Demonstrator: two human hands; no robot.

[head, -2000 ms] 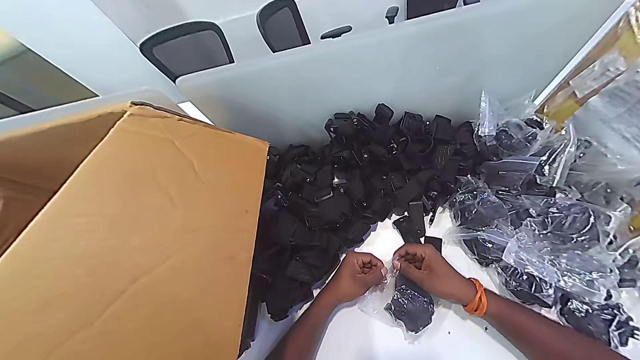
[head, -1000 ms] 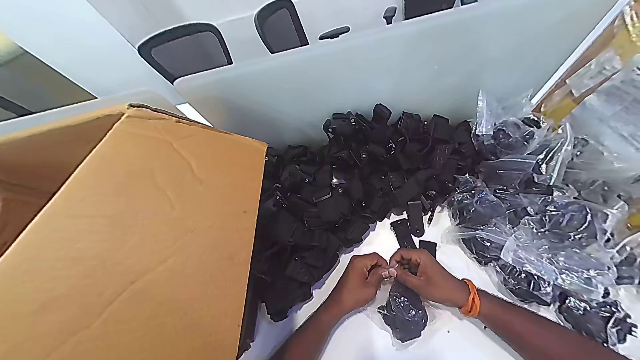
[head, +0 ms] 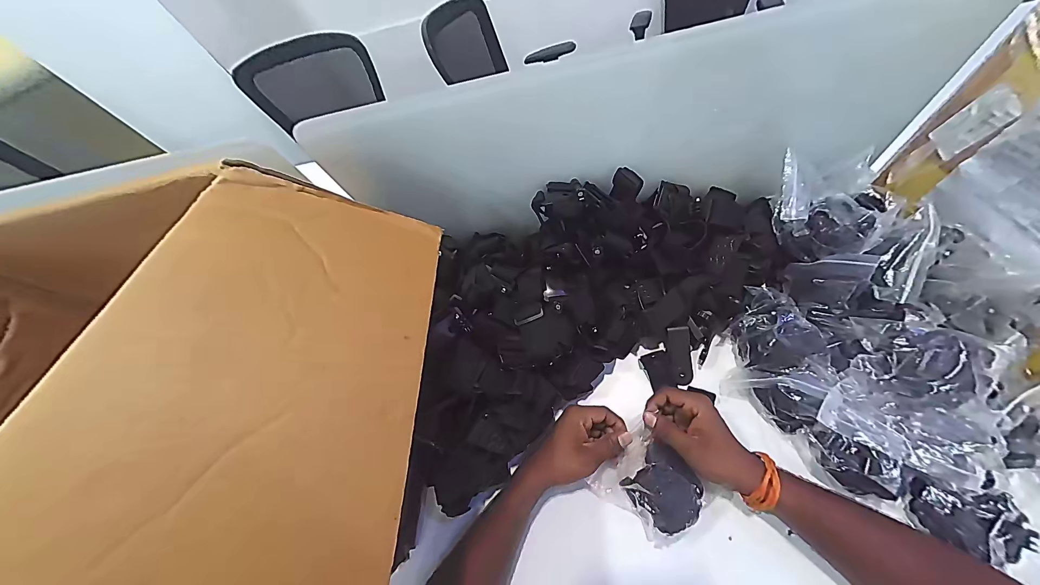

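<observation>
Between my hands is a clear plastic zip bag [head: 632, 471] with a black item [head: 668, 494] inside, lying over the white table top. My left hand [head: 583, 445] pinches the bag's upper edge between thumb and finger. My right hand [head: 700, 437], an orange band at its wrist, pinches the same edge on the other side. Just beyond my fingers lie a few loose black pieces [head: 679, 356]. Behind them spreads a large heap of black pieces [head: 561, 325], some with small shiny metal parts; their exact kind cannot be told.
A large open cardboard box [head: 244, 390] fills the left side. Filled clear bags [head: 902, 390] are piled on the right, beside another box [head: 918, 162] with plastic on it. A pale partition [head: 569, 138] stands behind the heap, with chairs [head: 317, 77] beyond.
My fingertips were close together at the bag's top one second ago and are now a little apart. The bag stays between my hands.
</observation>
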